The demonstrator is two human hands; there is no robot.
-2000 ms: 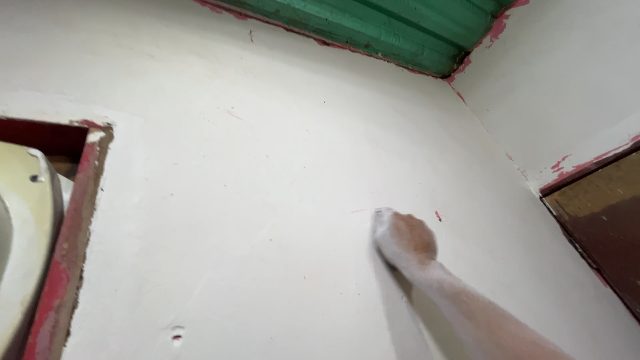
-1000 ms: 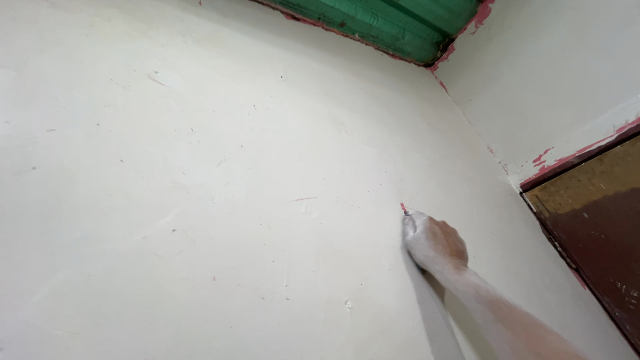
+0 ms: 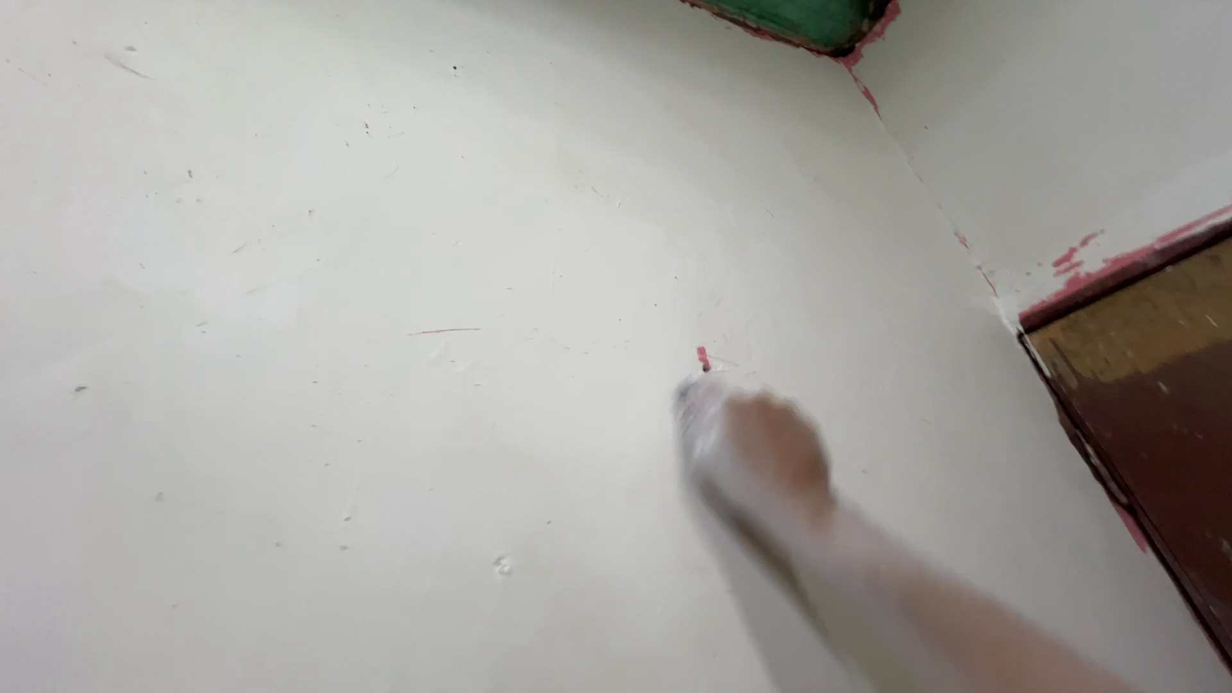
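Observation:
My right hand (image 3: 756, 448), coated with white powder or paste and blurred, is against or very close to a white painted wall (image 3: 385, 241). Its fingers are curled, and whether they hold anything cannot be made out. Just above the fingertips a small red mark (image 3: 703, 358) with a dark spot shows on the wall. A thin reddish scratch (image 3: 444, 332) lies further left. The forearm reaches in from the lower right, its shadow falling along its left side. My left hand is out of view.
Green corrugated sheet (image 3: 799, 19) shows at the top, edged with chipped red paint. The wall meets another white wall (image 3: 1068, 115) at a corner on the right. Below that wall is a dark brown panel (image 3: 1155, 433) with a red-painted edge (image 3: 1126, 271).
The view has shifted; the red-edged opening at the left of the oldest frame is out of sight. My right hand, left of the red mark two seconds ago, is now just below it.

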